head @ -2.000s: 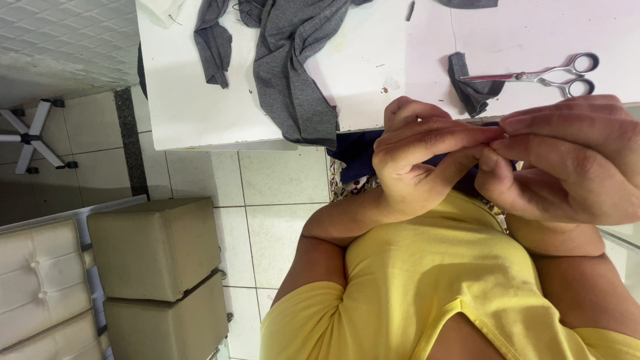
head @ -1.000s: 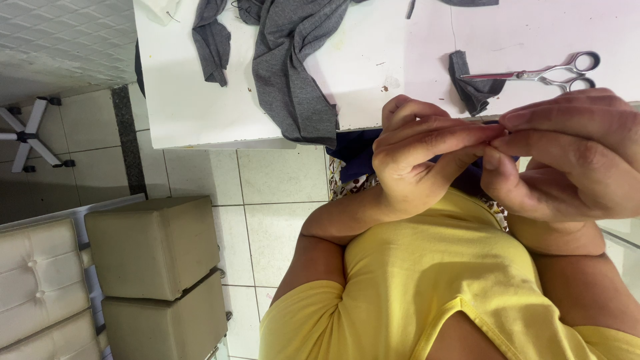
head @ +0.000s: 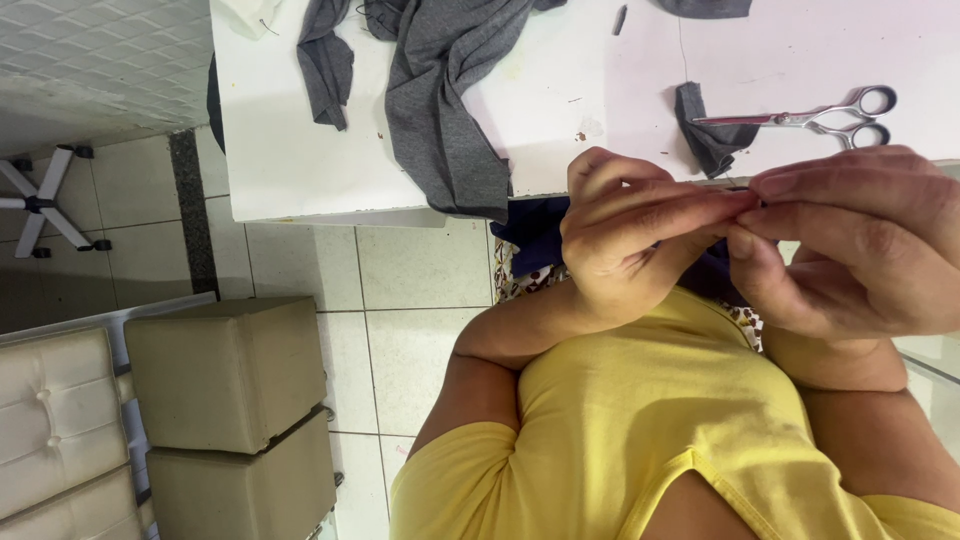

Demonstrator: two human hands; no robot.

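Observation:
My left hand (head: pixel 637 232) and my right hand (head: pixel 862 232) meet at the fingertips in front of the yellow shirt, near the table's edge. Thumb and fingers of each are pinched; a tiny dark spot shows between them, but what they hold is hidden. Just beyond, silver scissors (head: pixel 802 118) lie with their blades over a small dark grey fabric scrap (head: pixel 701 139). A thin thread (head: pixel 682 45) runs from that scrap up the table. Left of my hands, a large piece of grey knit fabric (head: pixel 442 112) hangs slightly over the edge.
The white table (head: pixel 555 165) carries a narrow grey strip (head: pixel 326 67), another grey piece (head: pixel 705 6) and a pale cloth (head: pixel 247 15). Dark blue cloth (head: pixel 536 232) lies below its edge. Beige cube stools (head: pixel 225 375) and a wheeled chair base (head: pixel 45 202) stand at left.

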